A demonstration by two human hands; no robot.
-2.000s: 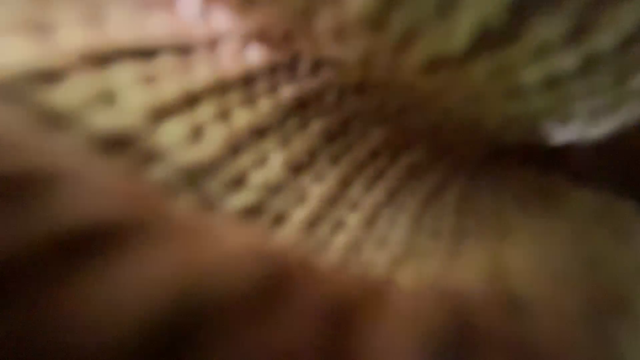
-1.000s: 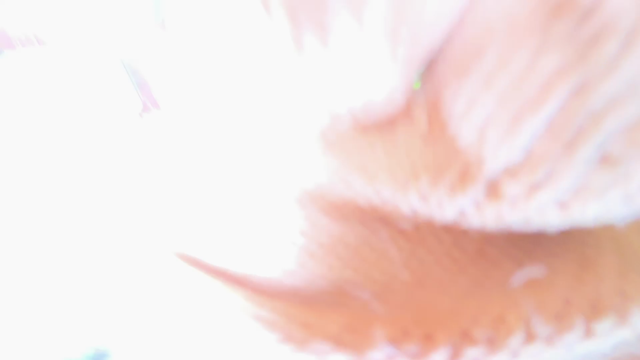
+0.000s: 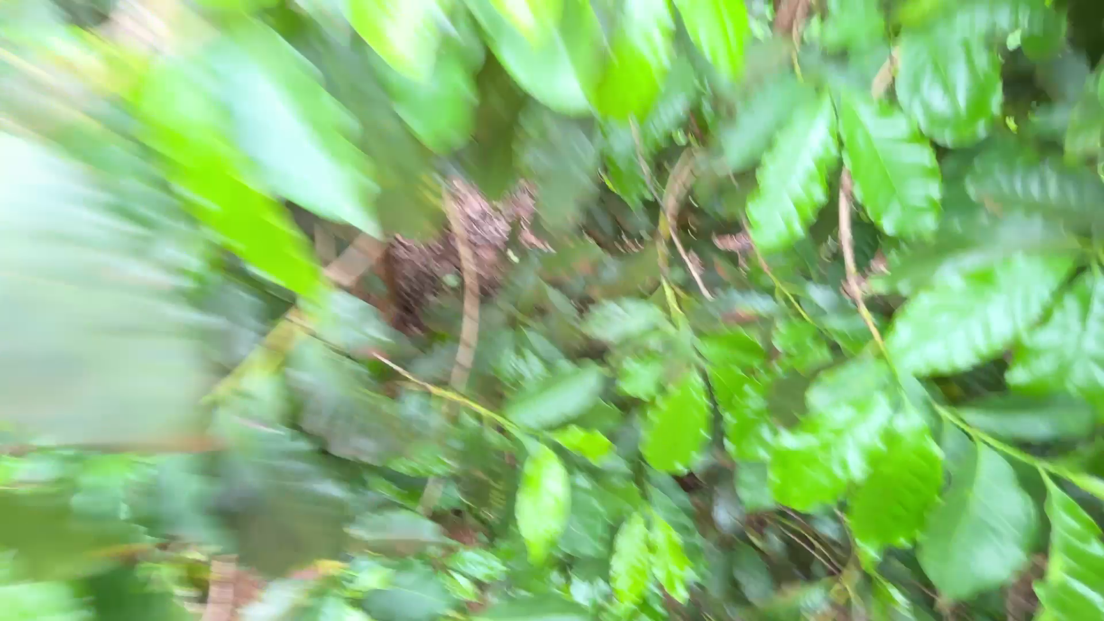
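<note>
Neither my left hand nor my right hand shows in the head view. Dense green foliage fills it. Glossy leaves with wavy edges (image 3: 975, 310) grow along a thin green stem (image 3: 992, 440) at the right. A small bright leaf (image 3: 543, 500) hangs below a slender twig (image 3: 448, 395) near the middle. At the left, a large pale green shape (image 3: 95, 302), too blurred to name, lies close to the camera.
Brown woody stems (image 3: 467, 285) stand among the leaves. Behind them, a patch of brown soil or leaf litter (image 3: 474, 233) shows. Blurred leaves (image 3: 285, 129) hang close at the upper left.
The view has changed greatly, from blurred close-ups of brownish and then pale, overexposed surfaces to green foliage.
</note>
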